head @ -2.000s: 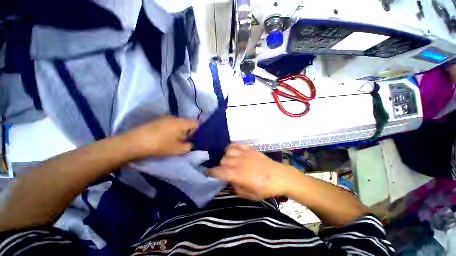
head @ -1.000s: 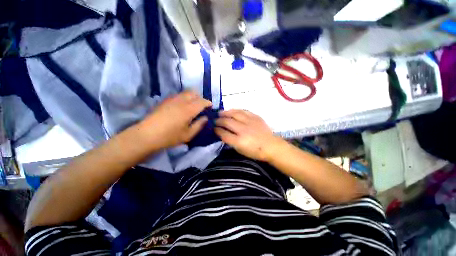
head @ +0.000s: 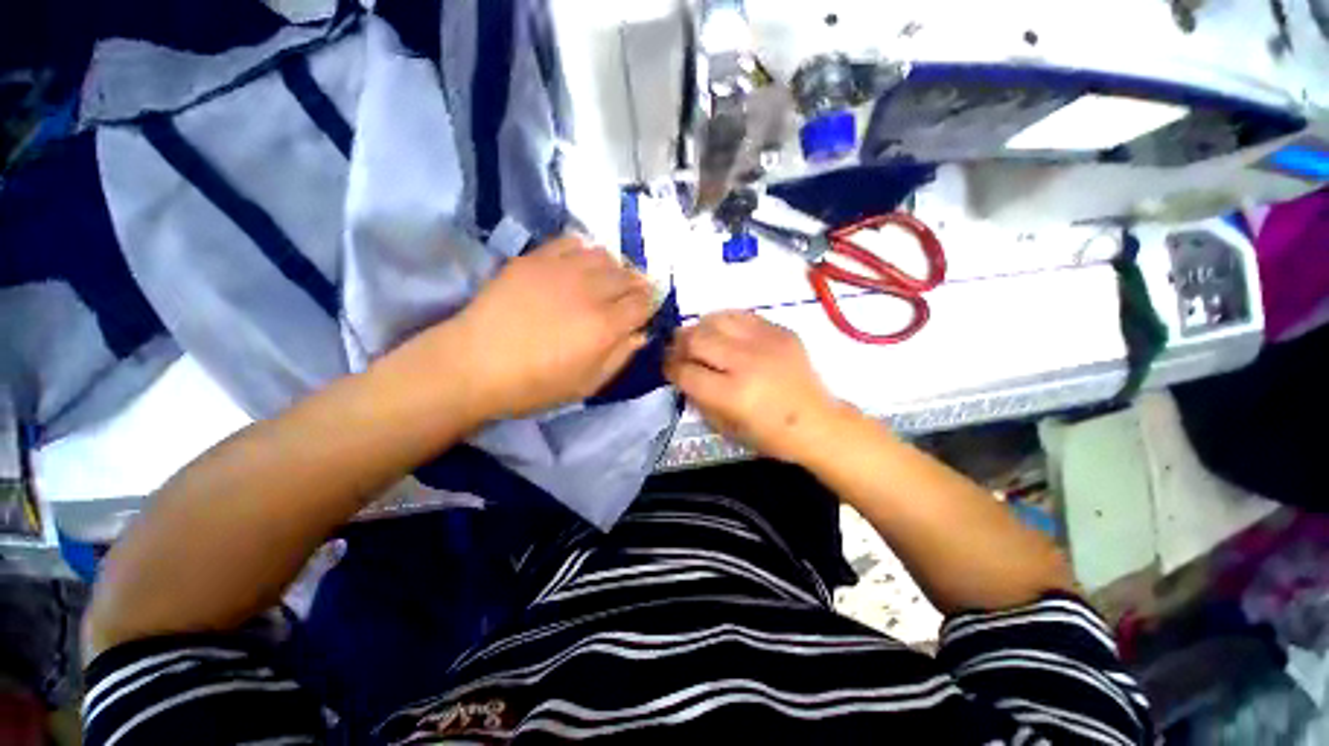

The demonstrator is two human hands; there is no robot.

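The garment body (head: 255, 219), grey-blue with navy stripes, lies left of the needle. Its grey-blue corner (head: 605, 452) hangs over the table's front edge. My left hand (head: 561, 328) is on a navy fabric edge (head: 641, 372), fingers pinching it just in front of the presser foot (head: 663, 204). My right hand (head: 743, 379) pinches the right side of the same navy edge. The fingertips are nearly together and hide most of the pinched part. A narrow navy strip (head: 631, 226) shows near the needle.
Red-handled scissors (head: 879, 277) lie right of the needle beside the white sewing machine head (head: 1020, 190). A dark green thread bundle (head: 1138, 321) hangs near the control box (head: 1210, 280). The ruler strip (head: 969, 402) runs along the table's front edge. Pale panels (head: 1100, 496) are below right.
Both hands have moved up toward the needle since two seconds ago and come closer together on the navy edge. The camera view has shifted, and the grey-blue corner still hangs below my hands.
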